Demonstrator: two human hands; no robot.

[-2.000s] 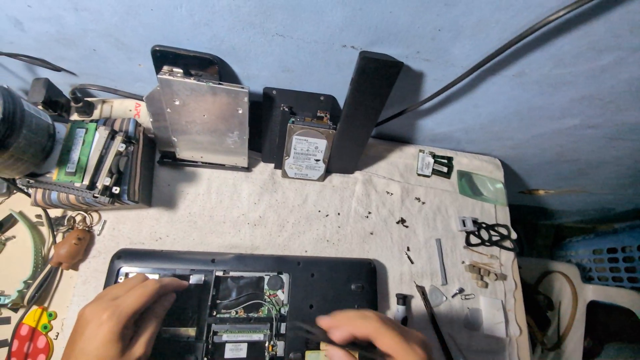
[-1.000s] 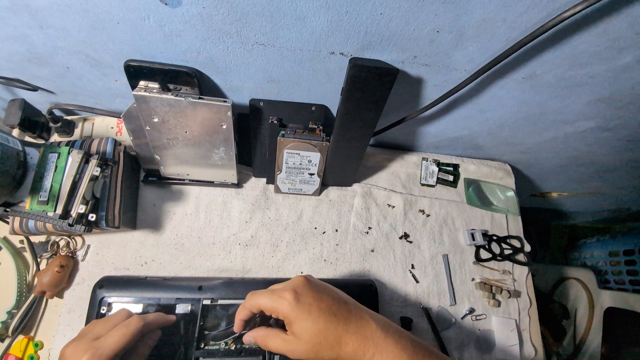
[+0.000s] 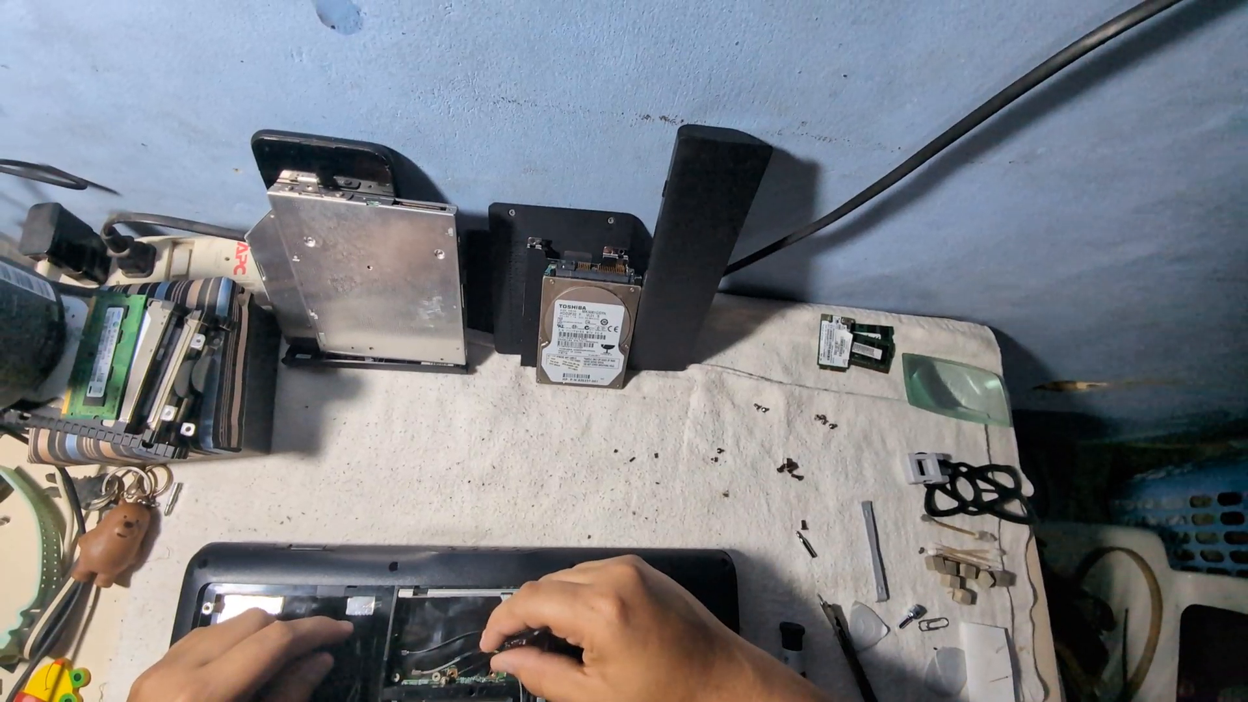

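Observation:
An opened laptop base (image 3: 458, 564), black plastic, lies underside up at the bottom of the view, cut off by the lower edge. My left hand (image 3: 244, 658) rests over its left bay, with the fingers slightly apart and nothing visible in them. Over the middle bay, my right hand (image 3: 624, 634) pinches a small dark object (image 3: 536, 640) between thumb and fingers; the hand hides most of it, so its kind is unclear. Thin cables (image 3: 439, 648) and part of a green circuit board (image 3: 448, 675) show just left of these fingertips.
Against the wall lean an optical drive (image 3: 366, 278), a hard drive (image 3: 587, 331) and a black laptop battery (image 3: 704, 244). Memory modules (image 3: 855, 343), loose screws (image 3: 790, 469), a dark pen-like tool (image 3: 846, 648) and a coiled black cable (image 3: 975, 492) lie right. A striped box (image 3: 255, 390) stands left.
My right hand has moved left from the laptop's right part to its middle bay. My left hand stays over the left bay. The view has shifted slightly.

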